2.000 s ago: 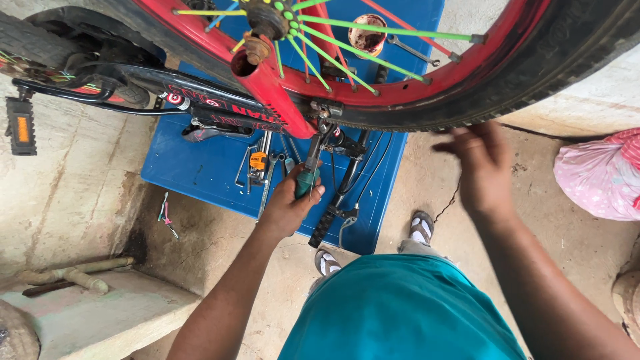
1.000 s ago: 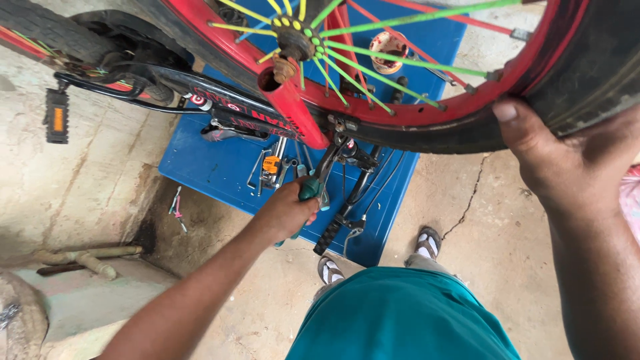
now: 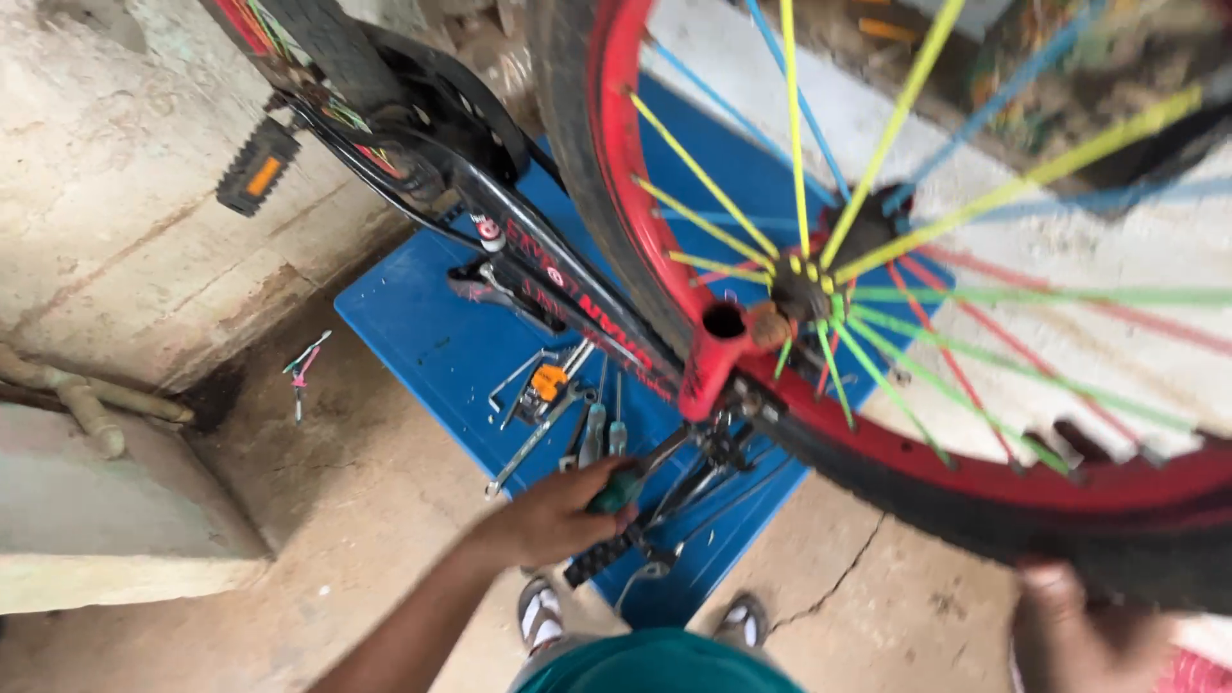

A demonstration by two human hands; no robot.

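My left hand (image 3: 568, 515) is closed around the green handle of a hand tool (image 3: 616, 491), whose metal end reaches the brake area below the red bicycle fork (image 3: 707, 380). Whether it is a screwdriver or pliers I cannot tell. My right hand (image 3: 1073, 616), blurred, is at the lower right against the tire (image 3: 924, 510) of the red-rimmed wheel, its fingers partly hidden. Yellow, green, blue and red spokes run from the hub (image 3: 807, 289). The black bicycle frame (image 3: 568, 284) slants up to the left, and the handlebar grip (image 3: 602, 556) is under my left wrist.
A blue table (image 3: 395, 318) stands beneath the bicycle, with a combination wrench (image 3: 539, 438), screwdrivers (image 3: 593, 433) and an orange-and-metal tool (image 3: 549, 382) on it. A pedal (image 3: 258, 168) juts out near the left wall. Pipes (image 3: 96, 395) stick out above a ledge at left.
The fork and wheel have turned relative to the frame. My right hand has gone from beside the tire to touching it and is now lower. My left hand keeps the green-handled tool at the fork.
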